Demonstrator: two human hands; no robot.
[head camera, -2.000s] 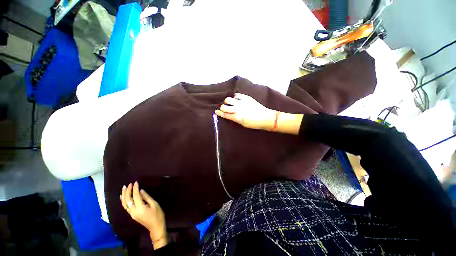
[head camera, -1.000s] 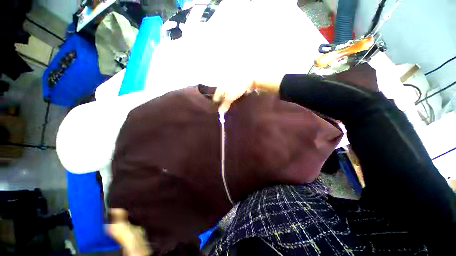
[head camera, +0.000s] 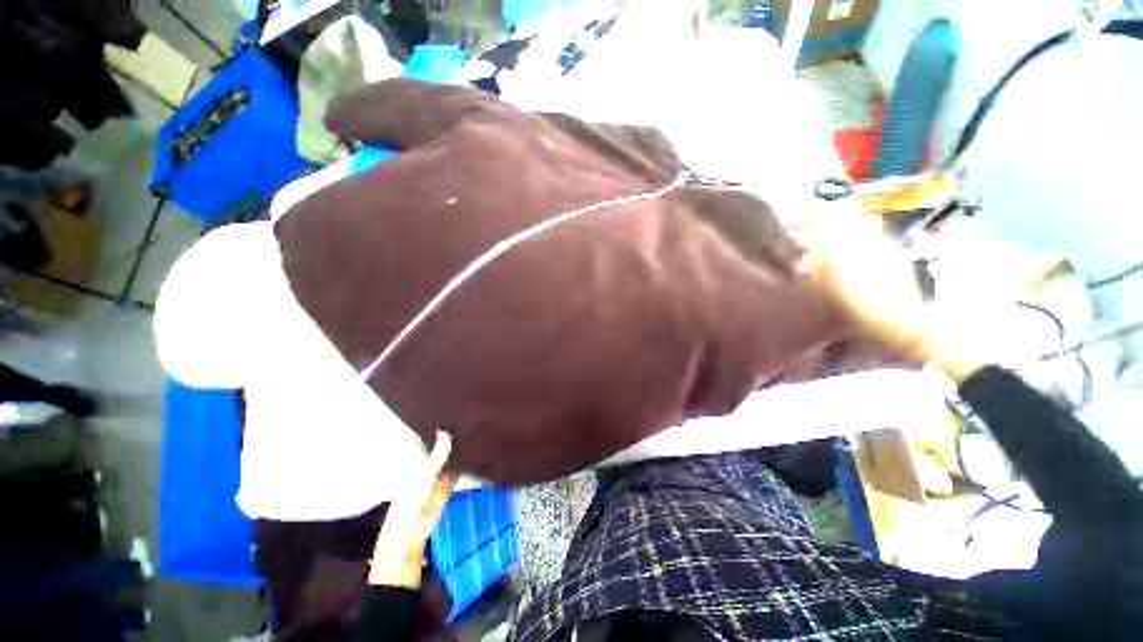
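Note:
The dark brown garment lies slanted over the white-covered table and is partly blurred. Its pale zip curves from the lower left edge up to the neck opening at the upper right. My left hand is at the garment's lower edge, thumb up; its fingers are not clear and I cannot tell whether they hold cloth. My right hand is blurred and closed on the garment's right part, where folds gather. One sleeve reaches to the upper left.
The white padded form is at the left end of the table. The iron's orange handle shows behind my right hand, with a grey-blue hose beyond. Blue crates are at upper left and below. Brown cloth hangs low at left.
The garment has turned: its zip now slants and its neck opening has moved to the upper right. My right hand has moved right from the zip top. My left hand has moved right and up.

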